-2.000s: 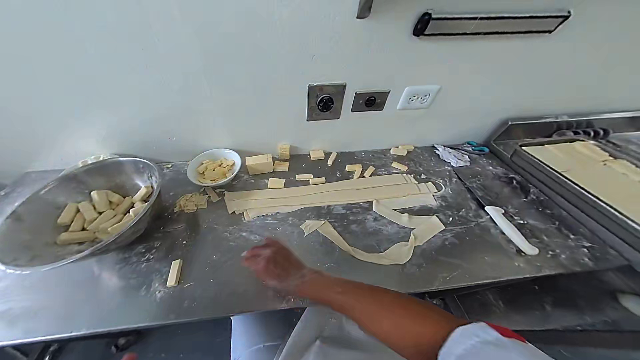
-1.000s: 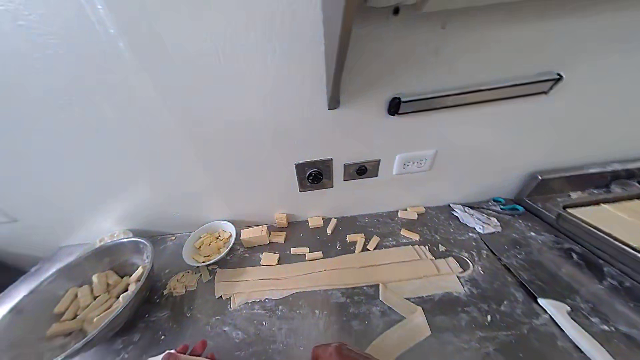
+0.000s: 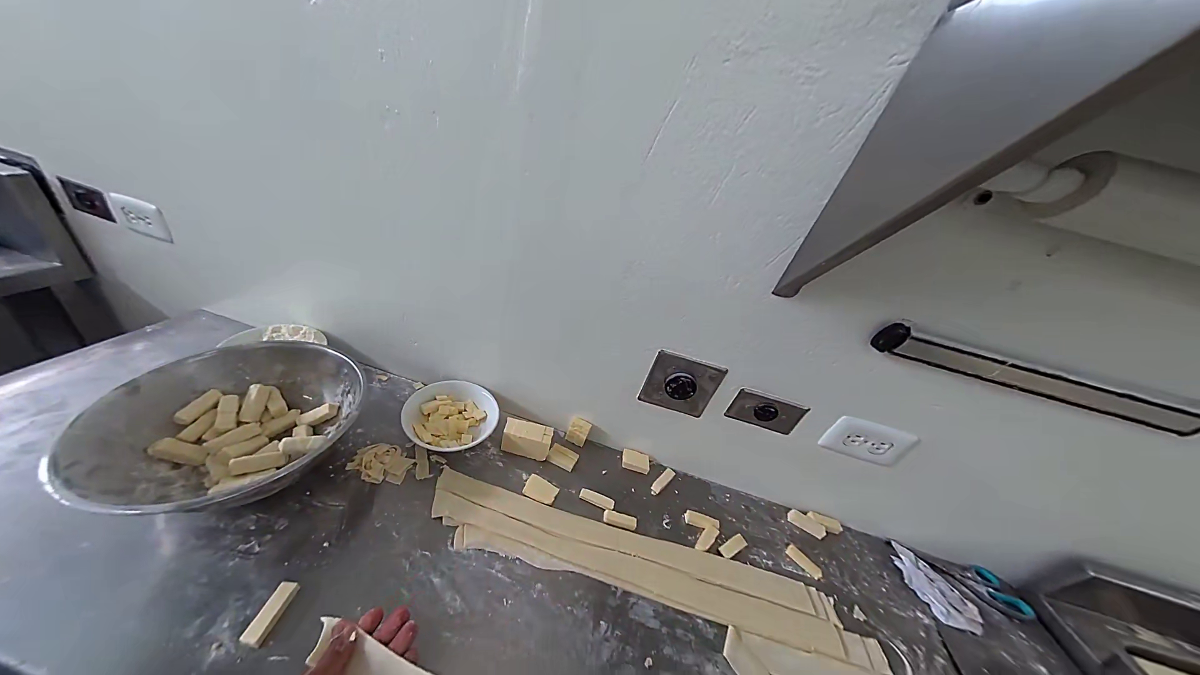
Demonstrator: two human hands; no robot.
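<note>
At the bottom edge, my left hand (image 3: pixel 361 644) holds the end of a pale dough strip (image 3: pixel 375 661); the rest of the strip is cut off by the frame. My right hand is out of view. A cheese stick (image 3: pixel 269 614) lies on the metal table to the left of my left hand. Long flat dough strips (image 3: pixel 600 548) lie overlapping to the right, with a further piece of dough (image 3: pixel 787 656) against their lower right end. Several small cheese pieces (image 3: pixel 635 460) and a larger cheese block (image 3: pixel 527 438) lie behind the strips.
A large metal bowl (image 3: pixel 66 469) holds cheese sticks, with a plate (image 3: pixel 295 333) behind it. Beside it stand a small white bowl (image 3: pixel 410 422) of cheese bits and dough scraps (image 3: pixel 380 463). Scissors (image 3: pixel 1003 592) and a crumpled wrapper (image 3: pixel 937 586) lie right. A metal hood (image 3: pixel 872 159) juts overhead.
My right hand, seen at the bottom edge a second ago, is out of view. Two seconds ago no dough strip showed near the cheese stick; now my left hand holds one there. The view has swung up and left.
</note>
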